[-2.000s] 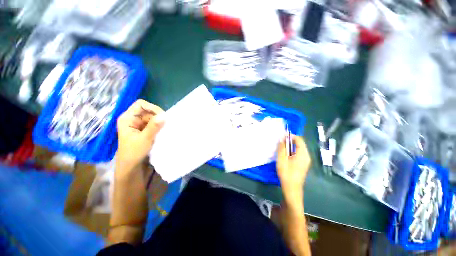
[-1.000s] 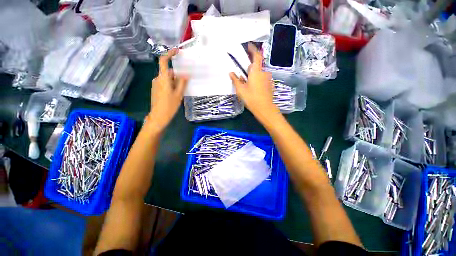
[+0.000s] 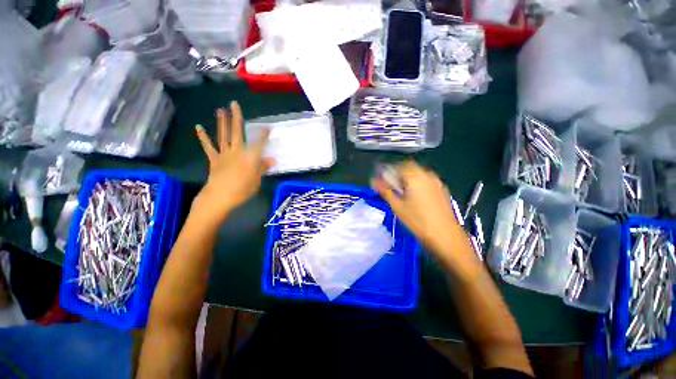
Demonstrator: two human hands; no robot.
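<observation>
My left hand is open with fingers spread, its thumb at the left edge of a clear plastic box. A white liner sheet lies in that box. My right hand is blurred, above the upper right of the near blue tray, with fingers curled around a small silver-grey thing, too blurred to name. Metal dampers lie in the tray's left part, partly under a crumpled white sheet.
A second clear box holds rows of parts. A smartphone and papers lie beyond. Fuller blue trays stand left and right. Divided bins stand right, loose parts beside them. Plastic bags lie far right.
The white sheet from my hands now lies in the clear box. My left hand has let go and opened. My right hand has moved back towards the near tray.
</observation>
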